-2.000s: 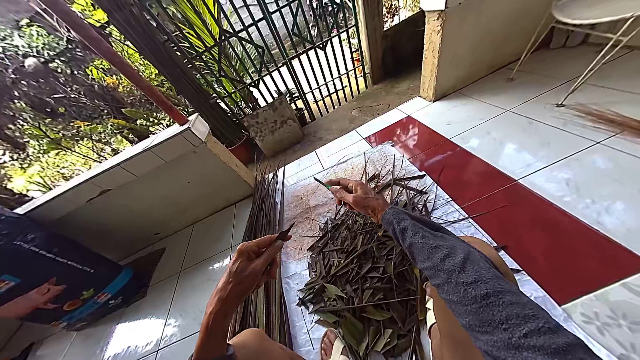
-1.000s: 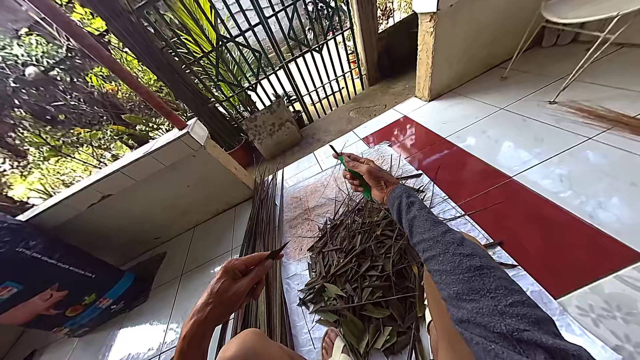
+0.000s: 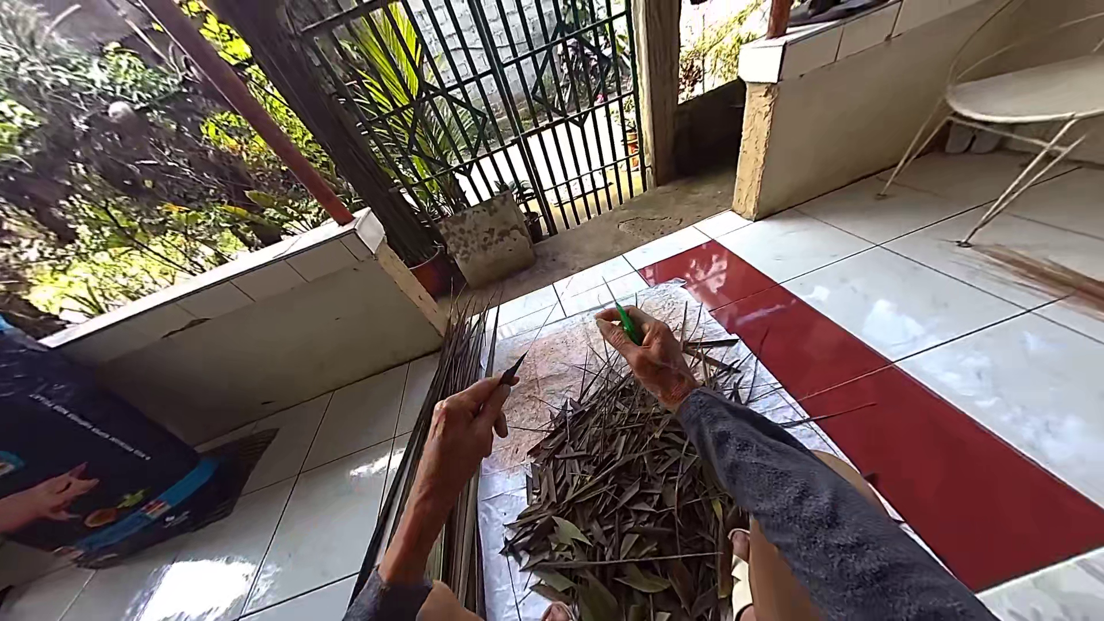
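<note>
My left hand pinches the end of a dark, narrow leaf strip, whose thin tip points up. To its right, my right hand grips a knife with a green handle, its slim blade pointing up and left. Below my hands, a pile of dried leaf pieces lies on a whitish sheet. Long dark leaf strips or ribs lie in a bundle beside the sheet, partly behind my left forearm.
A dark printed sack stands at the left by a low wall. Ahead are a metal gate, a potted plant and a concrete block. A metal chair stands at the upper right, with loose thin fibres near it.
The green handle in my right hand, clearly seen one second ago, has turned and now shows mostly above my fingers. My left hand still holds a dark strip piece, now pointing more upward.
</note>
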